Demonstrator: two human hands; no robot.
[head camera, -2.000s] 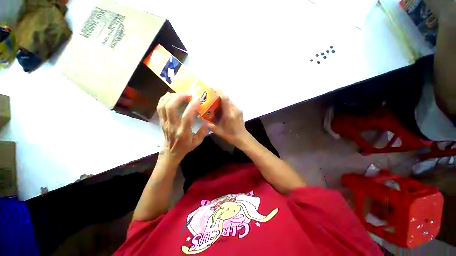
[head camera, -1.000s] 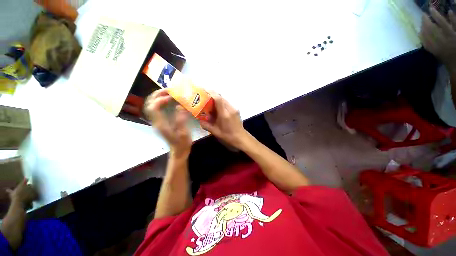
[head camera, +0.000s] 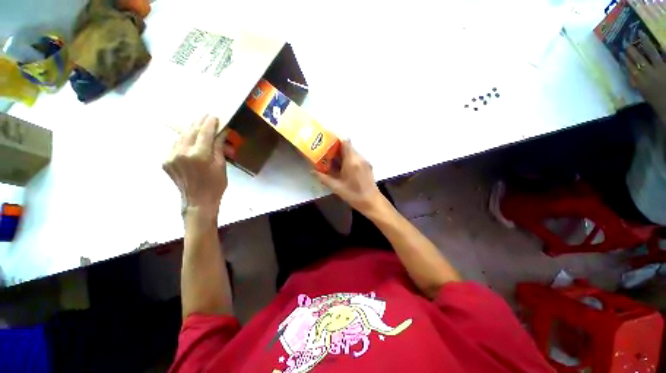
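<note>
The brown shipping carton (head camera: 230, 69) lies on its side on the white table, its open end facing right and towards me. An orange-and-white retail box (head camera: 296, 130) reaches partly into the upper part of the opening. My right hand (head camera: 352, 175) grips its near orange end. My left hand (head camera: 197, 164) is on the carton's near side at the opening's edge, with the fingers on the cardboard; the thumb is hard to make out. Something orange (head camera: 232, 144) shows inside the carton, lower down.
Small dark dots (head camera: 483, 99) lie on the white table (head camera: 409, 87). A brown cloth bundle (head camera: 109, 47) and yellow items (head camera: 20, 80) are at far left, another carton (head camera: 23, 149) below. A person's hand (head camera: 646, 69) is by boxes at right. Red stools (head camera: 569, 211) stand lower right.
My left hand has moved off the retail box and left onto the carton's side. My right hand still holds the box's near end. The view has shifted, and the person at lower left is mostly gone.
</note>
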